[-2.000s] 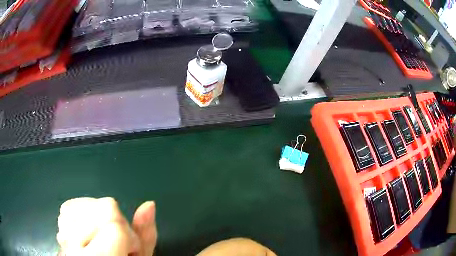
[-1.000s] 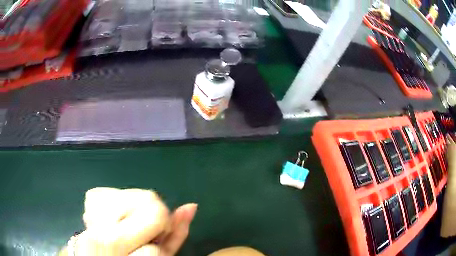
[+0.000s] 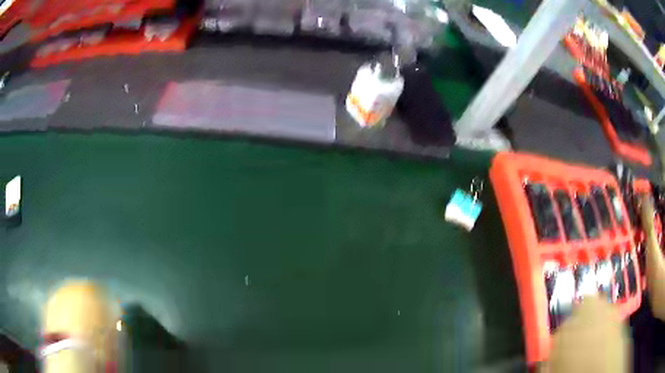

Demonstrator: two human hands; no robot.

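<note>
The red-orange tray lies on the green bench at the right, with black phones in two rows of pockets. My right hand is a blurred shape at the tray's near edge, cut off by the frame's bottom; its fingers cannot be made out. My left hand is blurred at the bottom left, with a pale band across it. Whether either hand holds anything cannot be told. A light-blue binder clip with a white pad lies left of the tray.
A white bottle and pale-purple sheets sit on the dark shelf. A grey post stands behind the tray. A small white card lies at the far left. Another person's arm is at the right edge.
The view has shifted, bringing the white card in at the left. My left hand is nearer the left edge. My right hand, earlier only a sliver at bottom centre, is now at the tray.
</note>
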